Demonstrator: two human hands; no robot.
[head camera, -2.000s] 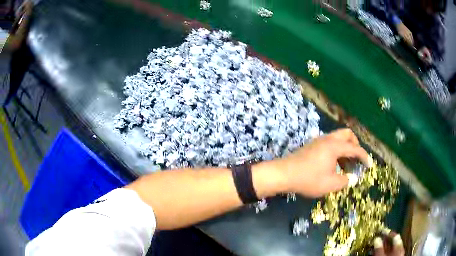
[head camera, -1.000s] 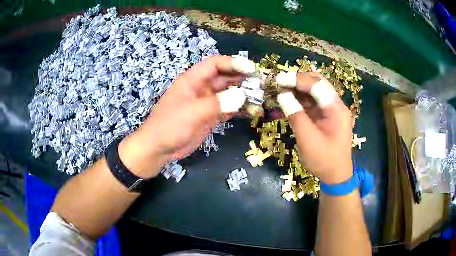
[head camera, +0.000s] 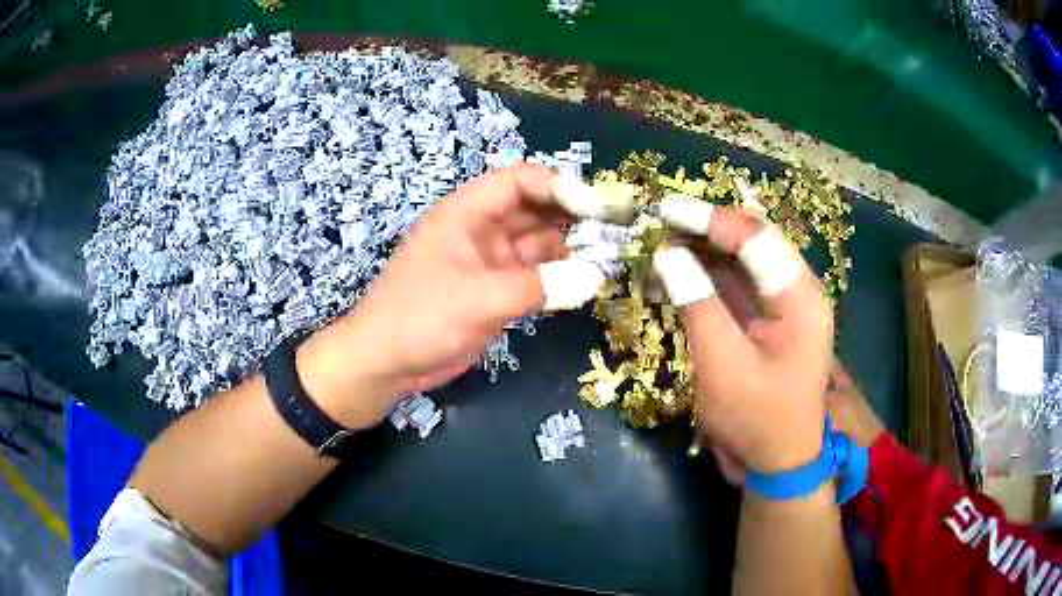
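My left hand (head camera: 448, 274), with white-wrapped fingertips, pinches a silver-grey piece (head camera: 600, 241) between thumb and fingers. My right hand (head camera: 757, 314), also with wrapped fingertips, meets it and pinches a small brass piece (head camera: 648, 254) against or beside the silver-grey one; the exact contact is blurred. A large pile of silver-grey pieces (head camera: 268, 198) lies to the left. A pile of brass pieces (head camera: 635, 349) lies under and behind my right hand, partly hidden by it. Two silver-grey pieces lie apart in front, one of them at the middle (head camera: 560, 434).
Another person's red sleeve (head camera: 932, 524) and part of a hand reach in at lower right, behind my right wrist. A green conveyor (head camera: 699, 58) with a worn edge runs beyond the table. A cardboard tray (head camera: 920, 349) with a clear bag (head camera: 1019, 349) is right; a blue bin (head camera: 105, 466) is lower left.
My left hand came back from over the brass pile, and both hands now meet in front of me. Since a second ago, a red-sleeved arm has appeared at lower right.
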